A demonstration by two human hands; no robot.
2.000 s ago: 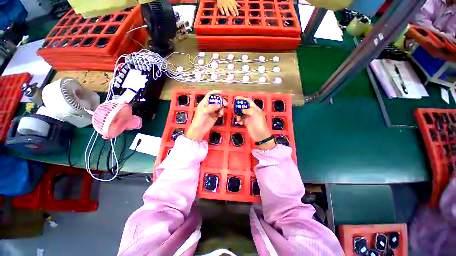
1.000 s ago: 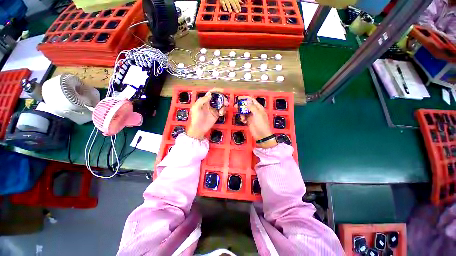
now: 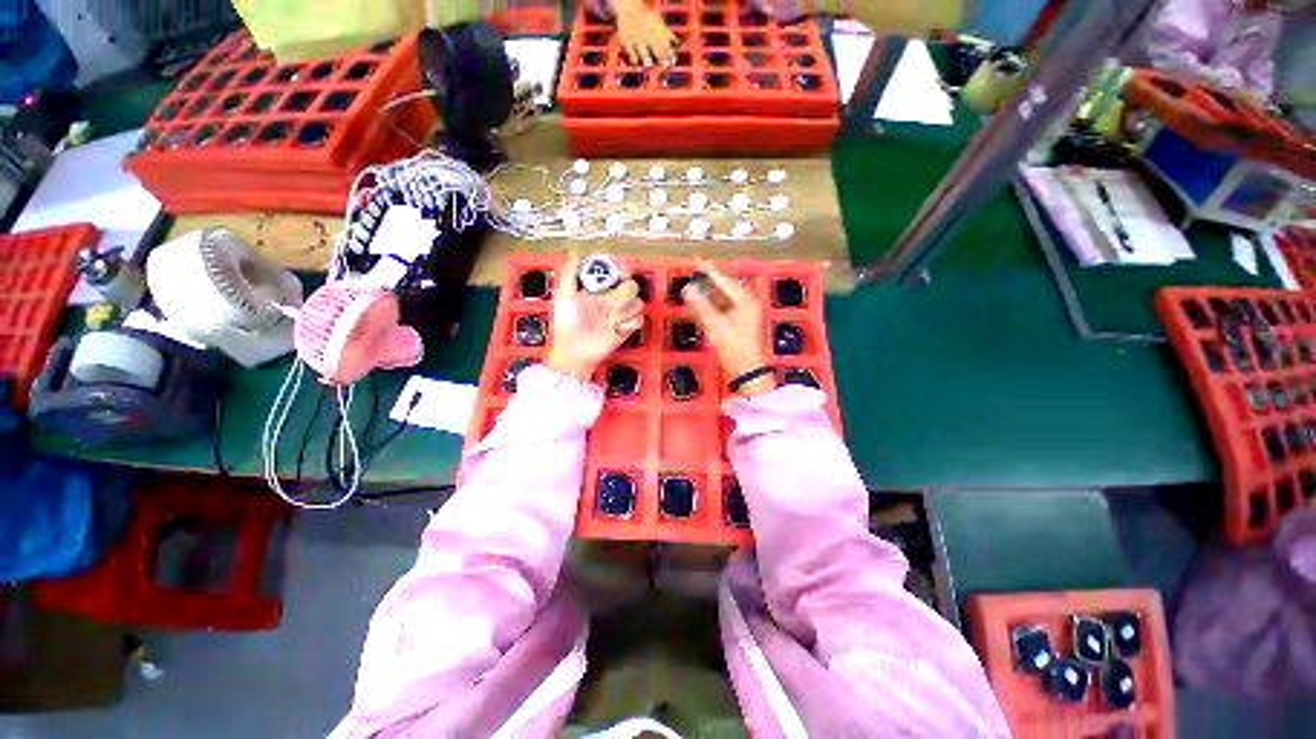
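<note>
My left hand (image 3: 595,335) holds a smartwatch (image 3: 599,273) with a lit white and dark screen, above the top rows of the red tray (image 3: 622,440). My right hand (image 3: 733,329) has its fingers on a dark smartwatch (image 3: 699,285) near the tray's top row. The fingers partly cover this watch, and whether it touches its pocket is hard to tell. Other dark watches sit in the tray's pockets. Some pockets in the fourth row are empty, and my forearms cover others.
White pucks (image 3: 658,199) on cords lie on the brown board behind the tray. A pink fan (image 3: 347,334), white fan (image 3: 214,293) and tape dispenser (image 3: 119,378) stand left. Stacked trays (image 3: 700,133) are behind, with another person's gloved hand (image 3: 644,35). A side tray (image 3: 1075,606) is low right.
The left watch's screen has changed from an icon grid to a white and dark image. The right watch's lit screen no longer shows. The whole view has shifted slightly.
</note>
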